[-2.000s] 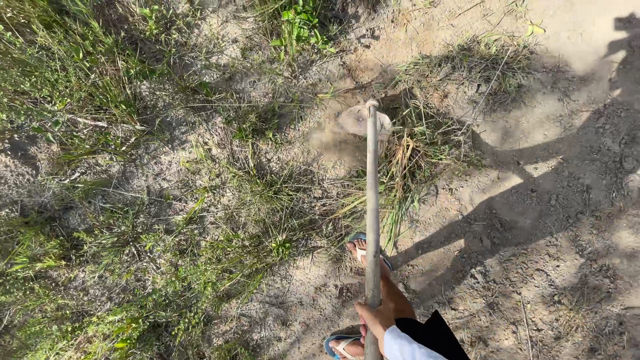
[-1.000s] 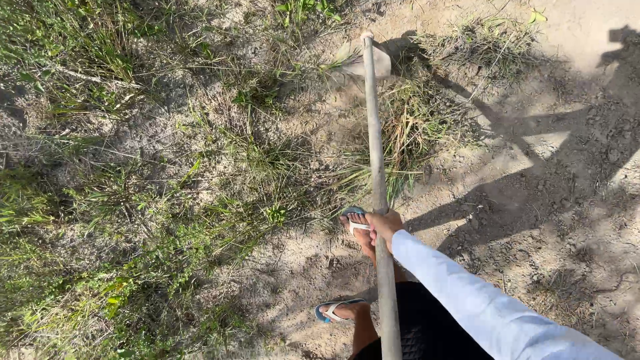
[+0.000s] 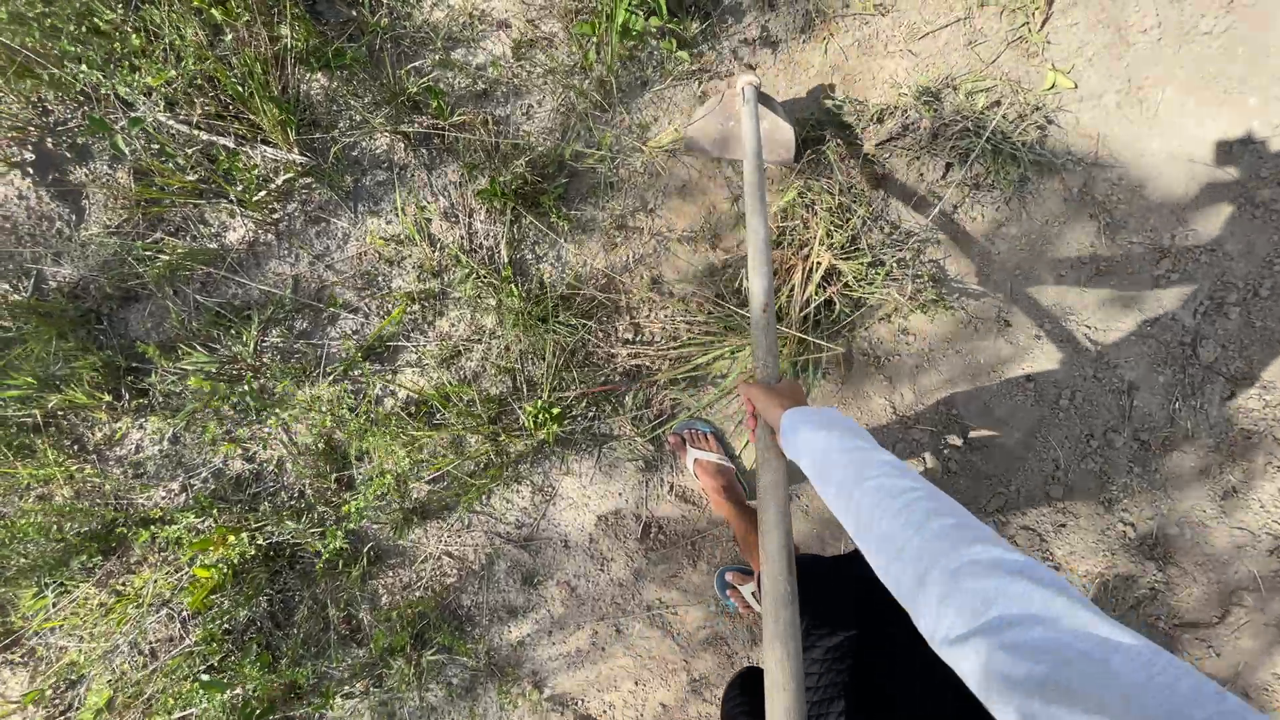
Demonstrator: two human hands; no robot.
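Note:
My right hand (image 3: 772, 403), at the end of a white sleeve, grips the long wooden handle (image 3: 762, 300) of a hoe partway along its length. The hoe's wide, dusty metal blade (image 3: 715, 125) is at the upper middle, over or on bare soil; contact with the ground cannot be told. A heap of cut grass (image 3: 825, 250) lies just below and right of the blade, partly behind the handle. The handle's near end runs out of the bottom of the view. My left hand is not in view.
Growing grass and weeds (image 3: 250, 400) cover the left side. Another clump of dry grass (image 3: 985, 130) lies at the upper right on pale soil. My feet, in flip-flops (image 3: 708, 458), stand left of the handle. Shadows fall across the dirt at right.
Dust seen around the blade two seconds ago is gone. The blade is higher in the view, nearer the weeds' upper edge, and my right hand and sleeve have come farther up into view.

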